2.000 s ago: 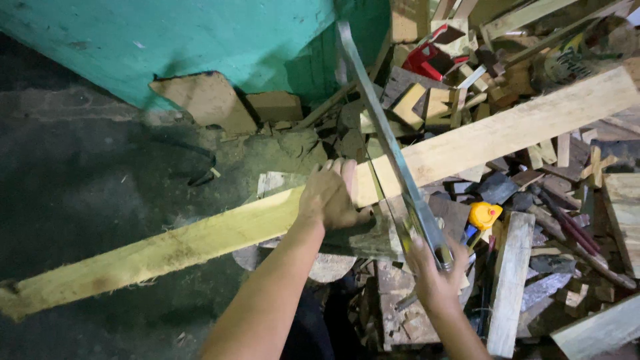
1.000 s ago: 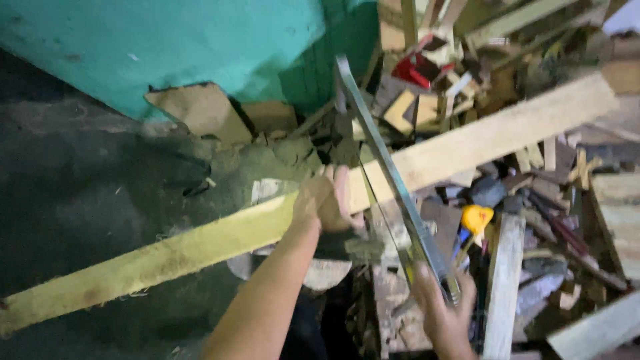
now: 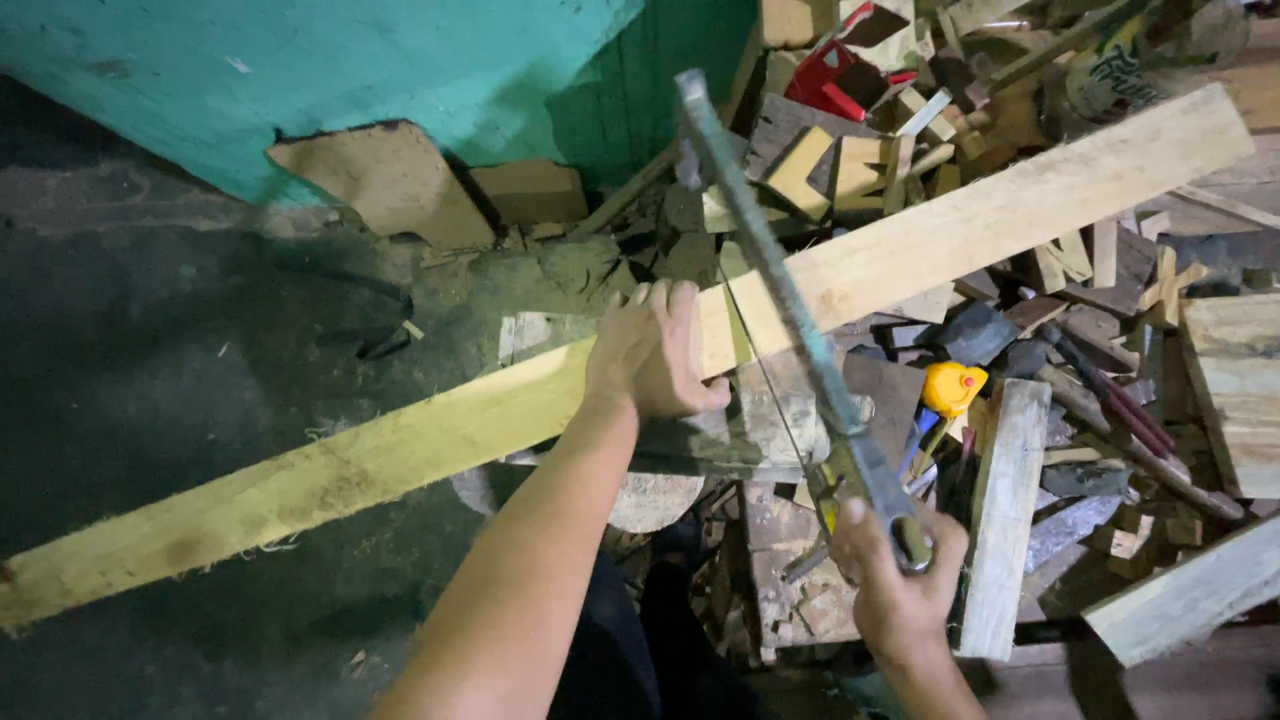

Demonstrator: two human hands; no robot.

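A long pale wooden board (image 3: 1000, 215) runs slantwise from the lower left to the upper right, over a wooden support (image 3: 700, 445). Near its middle, my left hand (image 3: 650, 350) presses on it and grips its edge, thumb toward me. My right hand (image 3: 900, 580) holds a metal-framed hacksaw (image 3: 775, 270) by its handle. The saw's thin blade lies across the board, just right of my left hand; whether it sits in a cut, I cannot tell.
A yellow tape measure (image 3: 952, 388), a whitish wood strip (image 3: 1005, 520) and many wood offcuts (image 3: 800, 172) lie at the right. A red object (image 3: 835, 75) is at the top. Broken brown panels (image 3: 385, 180) lean on the green wall (image 3: 330, 65).
The hacksaw, in my right hand, has shifted a little relative to the board. My left hand stays on the board near its middle.
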